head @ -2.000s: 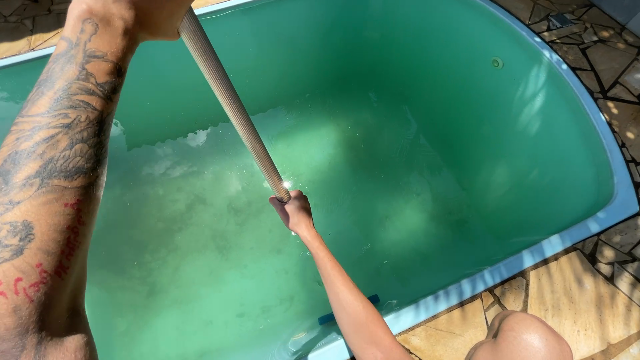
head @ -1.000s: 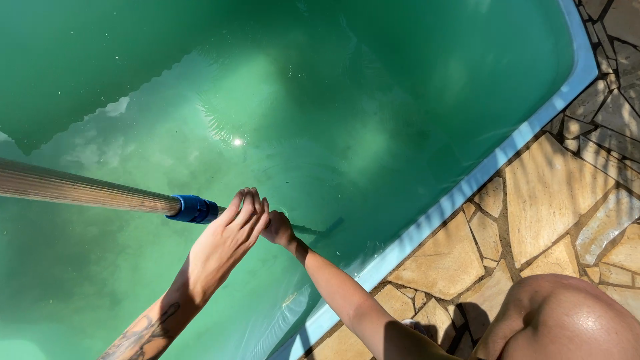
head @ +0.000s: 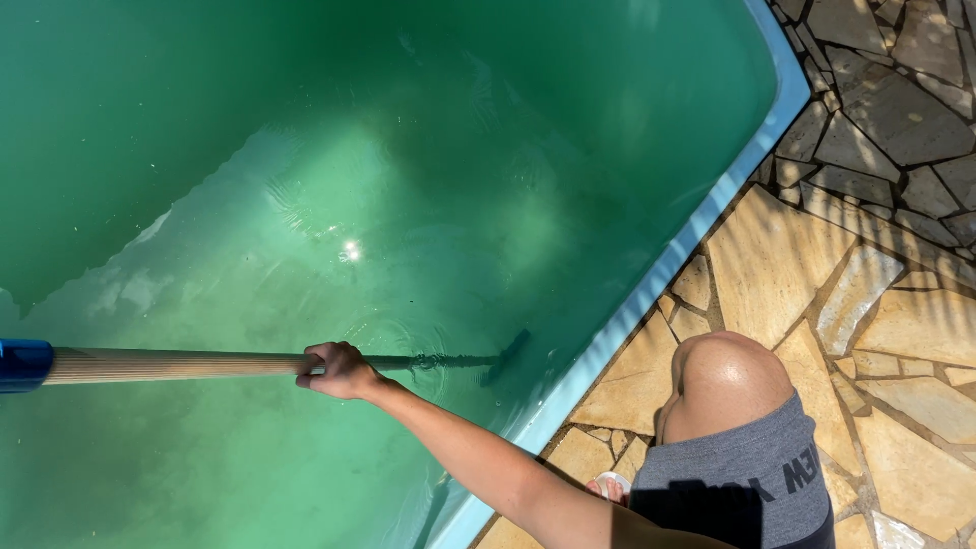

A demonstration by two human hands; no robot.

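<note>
My right hand point(head: 339, 370) is closed around a ribbed telescopic pole point(head: 179, 365), which lies nearly level across the view above the green pool water point(head: 252, 450). A blue collar point(head: 25, 366) of the pole shows at the left edge. Past my hand the pole enters the water, where ripples ring it. Its submerged end meets a dark, blurred brush-like head point(head: 506, 357), tilted, near the pool's side. My left hand is out of view.
The pool's light blue rim point(head: 648, 286) runs diagonally beside me. Irregular stone paving point(head: 774, 255) borders it, partly shaded. My bent knee point(head: 732, 377) and a sandalled foot point(head: 610, 486) are close to the rim.
My left hand, on the pole beside my right a second ago, has left the view. The blue collar is now farther left of my right hand, and the head shows underwater near the side.
</note>
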